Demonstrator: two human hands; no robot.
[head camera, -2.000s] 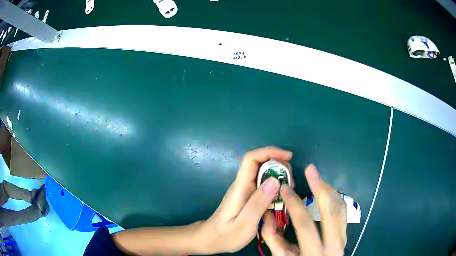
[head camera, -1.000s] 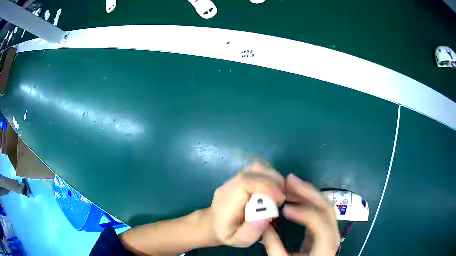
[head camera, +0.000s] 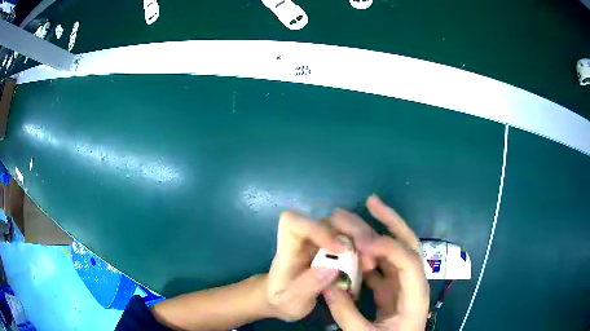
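My left hand (head camera: 296, 271) grips the white housing shell (head camera: 339, 260) between thumb and fingers, its end with a small dark slot turned towards me. My right hand (head camera: 388, 275) is against the shell's right side, fingers touching it, index finger raised. A small greenish part shows at the shell's lower opening; the rest of the inside is hidden by the fingers. A second white housing (head camera: 447, 260) with blue patches lies on the green surface just right of my right hand, a dark and red lead trailing from it.
The glossy green work surface (head camera: 213, 142) is bounded by a white rail (head camera: 220, 58). Beyond it a green belt carries white cover plates (head camera: 288, 14) and a white housing (head camera: 583, 71) at far right. A thin white line (head camera: 497, 220) crosses the surface at right. A blue bin (head camera: 107, 275) is lower left.
The held shell has turned from its open side with green board showing to its slotted end. My right hand has closed in on it. The belt's cover plates have shifted right.
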